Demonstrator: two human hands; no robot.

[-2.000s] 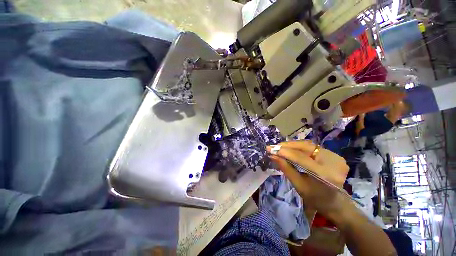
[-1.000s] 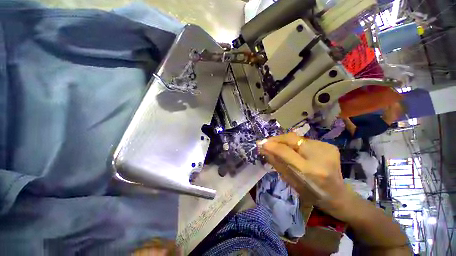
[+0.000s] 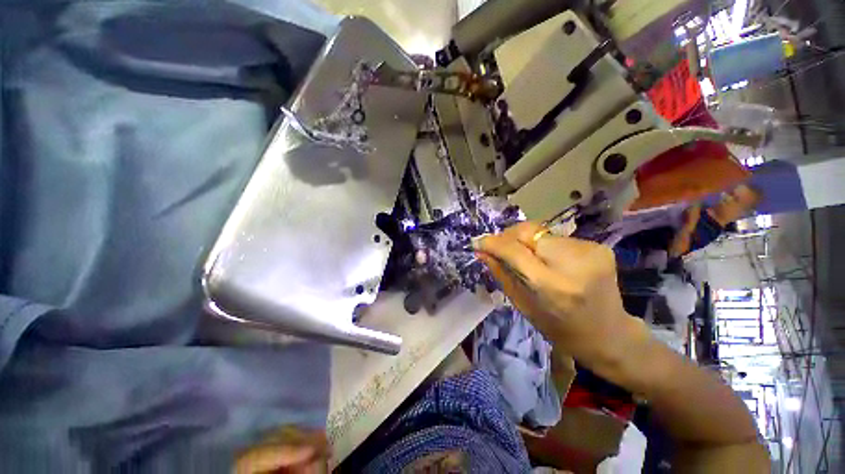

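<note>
My right hand (image 3: 556, 282) reaches in from the right and pinches thin dark tweezers, mostly hidden by the fingers. Its fingertips are at the dark, lint-covered looper and needle area (image 3: 443, 248) of the overlock machine (image 3: 542, 83). The shiny metal cloth plate (image 3: 296, 222) is swung out to the left of the loopers. My left hand (image 3: 283, 452) is low at the bottom edge by the blue-grey cloth, cut off and blurred; its fingers cannot be made out well.
Blue-grey garment cloth (image 3: 120, 213) is heaped along the left side. A pale table edge (image 3: 394, 366) runs below the machine. Blue-grey pieces (image 3: 519, 370) lie in a box at lower right. A checked dark-blue cloth (image 3: 454, 426) is at the bottom. Another person (image 3: 709, 222) is at the right.
My right hand has moved slightly up and left, with its fingertips still at the looper area. My left hand has come further into view at the bottom. The machine sits slightly higher in the picture.
</note>
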